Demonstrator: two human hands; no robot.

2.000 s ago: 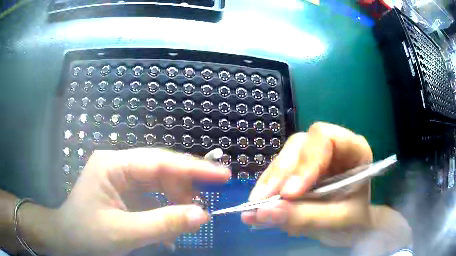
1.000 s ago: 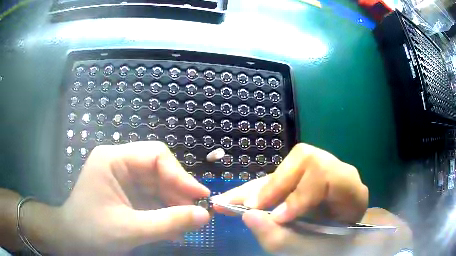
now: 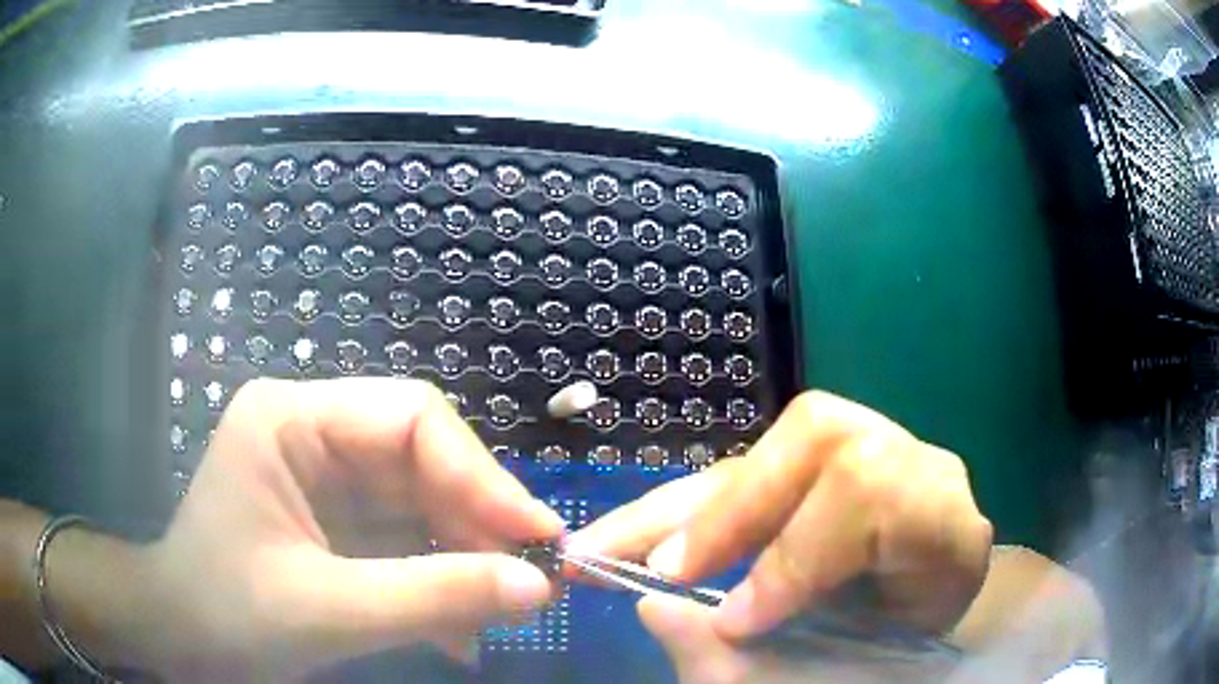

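Note:
My left hand (image 3: 348, 528) pinches a small dark round component (image 3: 542, 556) between thumb and index finger. My right hand (image 3: 829, 535) holds silver tweezers (image 3: 648, 579), their tip touching or very close to the component's right side. My right fingertips are beside it. The blue film (image 3: 622, 628) lies under both hands over the near part of the black component tray (image 3: 786, 267), with rows of tiny pale pads (image 3: 535, 635) on it. A small whitish rounded piece, possibly a finger cot (image 3: 572, 400), lies on the tray between the hands. The tweezers' rear part is blurred.
The tray's pockets hold rows of shiny round parts. Another black tray (image 3: 374, 24) is at the far edge. Stacked black trays (image 3: 1090, 201) stand at the right on the green mat (image 3: 909, 267). Clear plastic (image 3: 1150, 34) and blue and red items are at the far right.
Since two seconds ago, my left fingers have closed together on the component. The tweezers have swung from rising rightward to sloping down rightward, and my right fingertips have come in beside the component.

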